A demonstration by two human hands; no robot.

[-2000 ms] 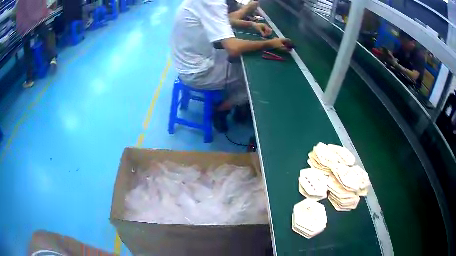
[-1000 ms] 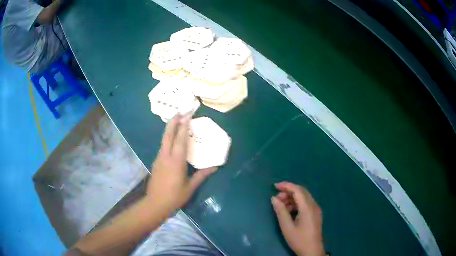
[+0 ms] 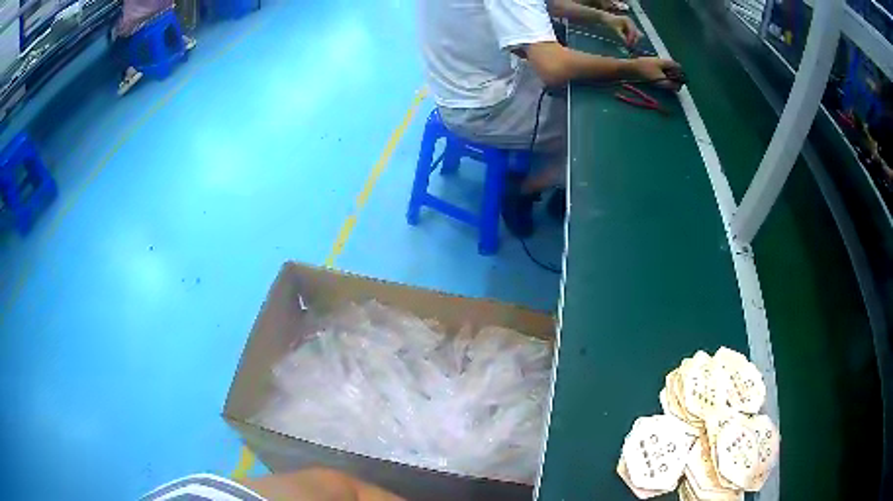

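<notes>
Stacks of cream-white hexagonal covers (image 3: 658, 454) with small printed marks lie on the dark green bench top (image 3: 636, 284) at the lower right, against the pale rail. The stacks lean on and overlap each other, and the lowest ones are cut off by the bottom edge. Part of a bare arm or hand shows at the bottom edge, left of centre, below the cardboard box. Its fingers are not visible and I cannot tell which side it belongs to. Neither of my hands can be made out.
An open cardboard box (image 3: 392, 470) of crumpled clear film (image 3: 411, 382) stands on the floor beside the bench. A seated person (image 3: 490, 68) on a blue stool (image 3: 460, 196) works further along. Red-handled pliers (image 3: 641, 98) lie there. A rail (image 3: 720, 186) with a post borders the conveyor.
The view has swung left and up from the bench. Both hands, seen over the bench a second ago, have left that area. The single cover near the left hand is out of view.
</notes>
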